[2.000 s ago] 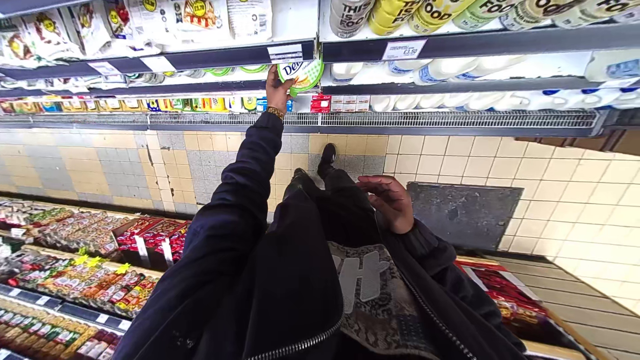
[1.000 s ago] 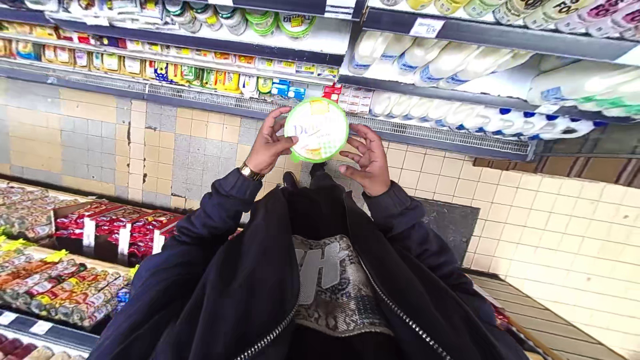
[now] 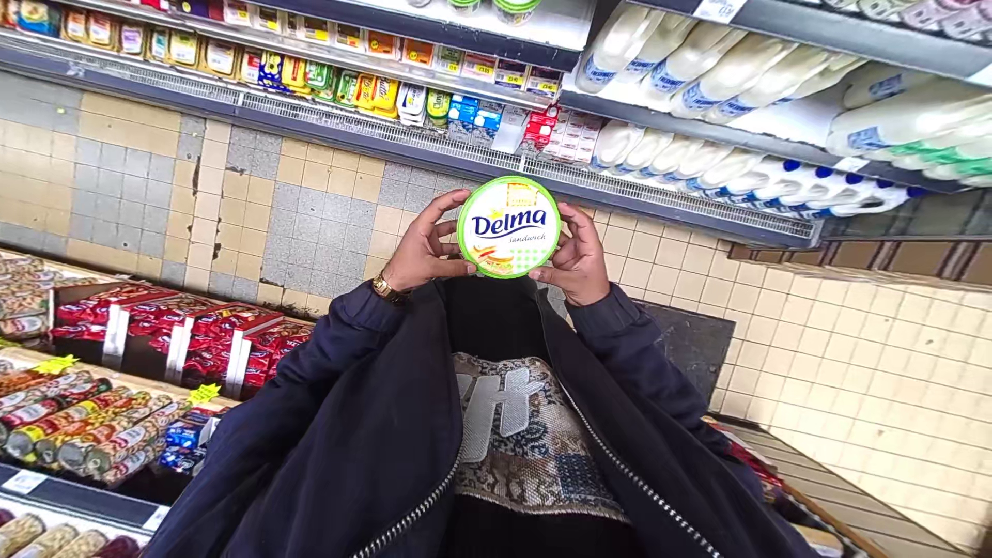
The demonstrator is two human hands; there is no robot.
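Note:
A round Delma spread tub (image 3: 509, 227) with a green rim and a white lid is held up in front of my chest, its printed lid facing me. My left hand (image 3: 431, 246), with a gold watch at the wrist, grips the tub's left edge, thumb at the lower rim. On the opposite edge, my right hand (image 3: 575, 256) grips it with thumb and fingers. The tub's underside is hidden.
Beyond the tub runs a chilled shelf (image 3: 496, 159) with spreads and cartons. Milk bottles (image 3: 697, 77) fill its right part. Red packets (image 3: 209, 333) in boxes and rows of snack tubes (image 3: 93, 426) stand at left. A dark mat (image 3: 692, 353) lies on the tiled floor.
My left hand has drawn the tub from the shelf toward my chest. My right hand, free two seconds ago, has come up and taken hold of it too. The view has shifted.

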